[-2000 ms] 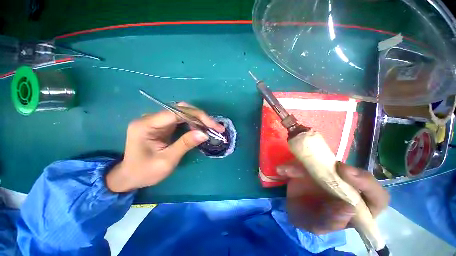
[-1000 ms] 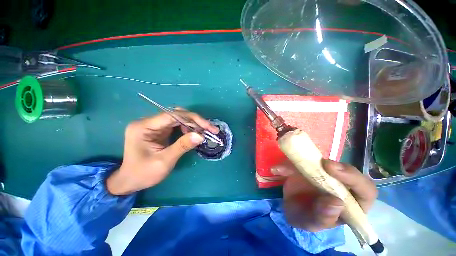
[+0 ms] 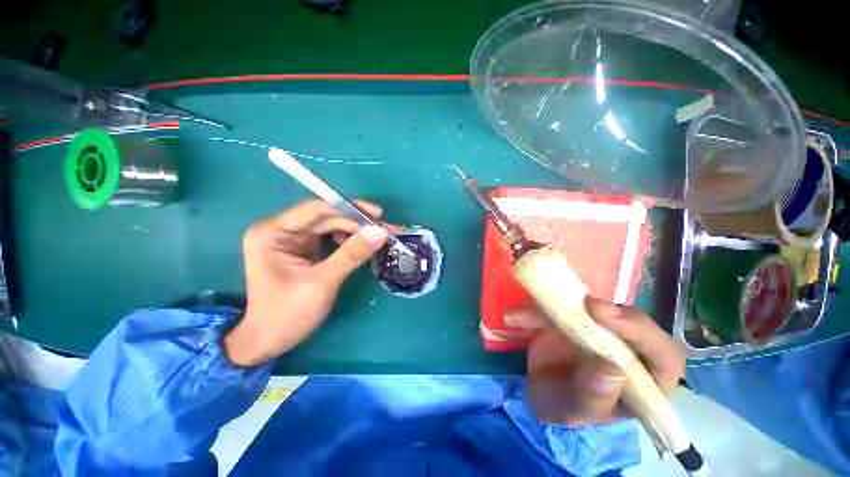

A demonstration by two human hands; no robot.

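My left hand (image 3: 303, 270) holds silver tweezers (image 3: 315, 186) between thumb and fingers, their lower tip at the small round black workpiece (image 3: 406, 265). The workpiece sits on a whitish round holder (image 3: 435, 256) on the green mat; its lighter centre shows. My right hand (image 3: 601, 368) is closed around the cream, tape-wrapped handle of the soldering iron (image 3: 568, 307). The iron's thin dark tip points up and left, above the mat and away from the workpiece. The iron lies across the view of the red sponge pad (image 3: 527, 296) with white tape strips.
A clear plastic hood (image 3: 643, 102) hangs at the upper right, over part of a metal tray (image 3: 685, 317) with tape rolls. A green-flanged solder spool (image 3: 93, 170) stands at the left, near a pointed stand (image 3: 154, 109). Solder wire (image 3: 308, 156) crosses the mat. Black parts lie beyond the red line.
The tweezers have turned, showing their broad pale side, and my left fingers have drawn back a little, uncovering more of the workpiece. The view has shifted; more black parts show at the top.
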